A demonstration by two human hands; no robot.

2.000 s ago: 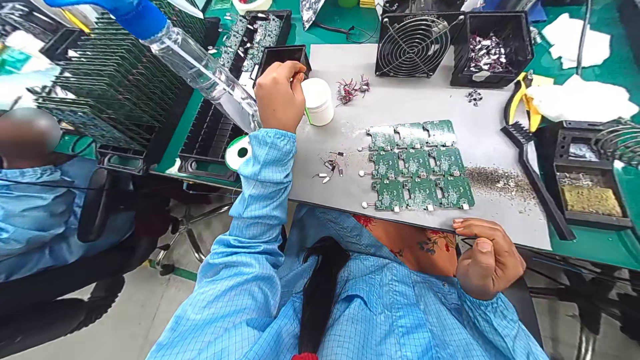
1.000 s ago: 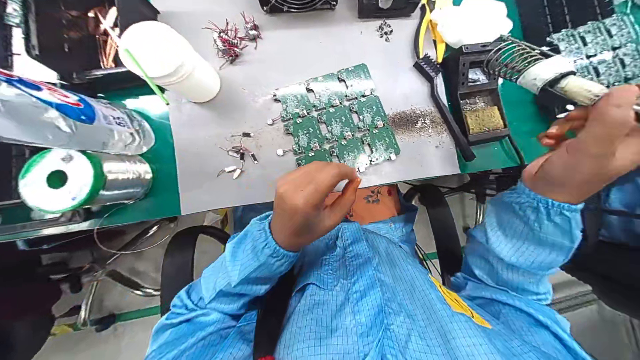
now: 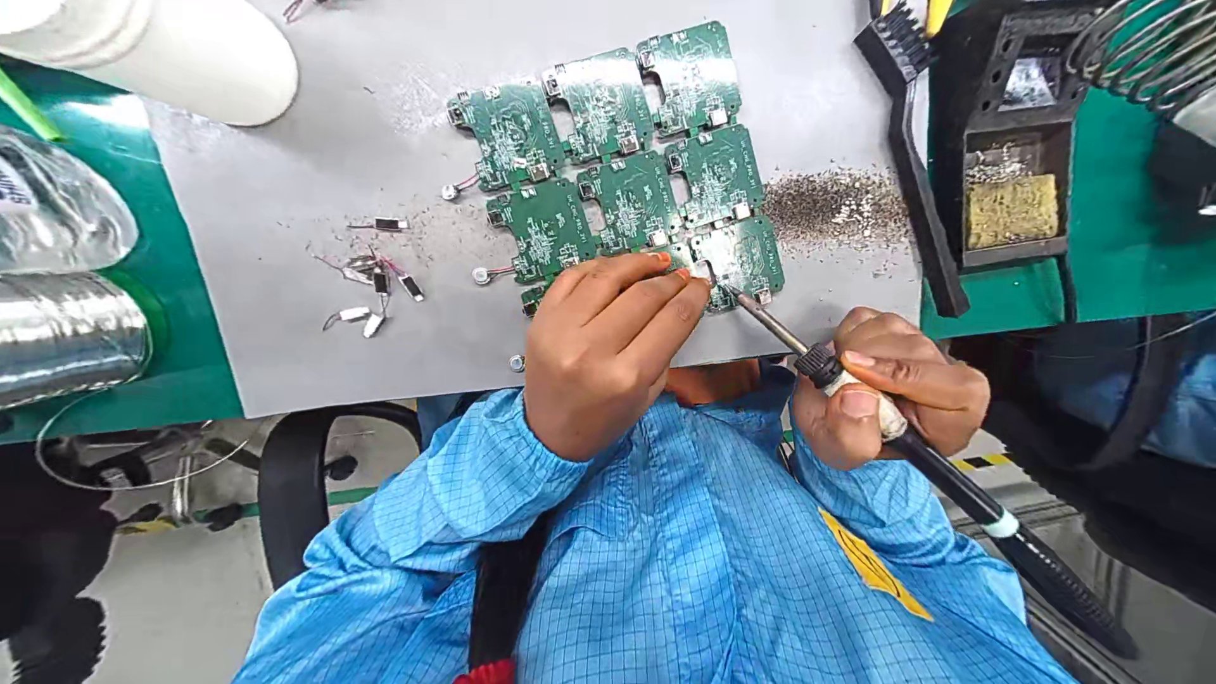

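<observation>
My right hand (image 3: 888, 385) grips a soldering iron (image 3: 959, 484) by its pale and black handle. The iron's tip touches or hovers just over the lower right board of a panel of green circuit boards (image 3: 627, 195). My left hand (image 3: 608, 351) lies over the panel's lower edge, fingertips together beside the tip; whether they pinch a small part is hidden. Small round silver parts on red wires (image 3: 482, 275) stick out from the panel's left side. Left of it, several small wired components (image 3: 380, 282) are scattered on the grey mat (image 3: 313, 361).
A black brush (image 3: 921, 180) and a soldering stand with a yellow sponge (image 3: 1012, 211) are at the right, near dark debris (image 3: 836, 207). A coiled iron holder (image 3: 1140, 52) is at upper right. On the left are a white bottle (image 3: 171, 57), a clear bottle (image 3: 62, 204) and a solder spool (image 3: 76, 337).
My right hand has come from the iron holder to the panel with the soldering iron. My left hand, earlier by the white bottle, is now over the boards. The view has moved closer.
</observation>
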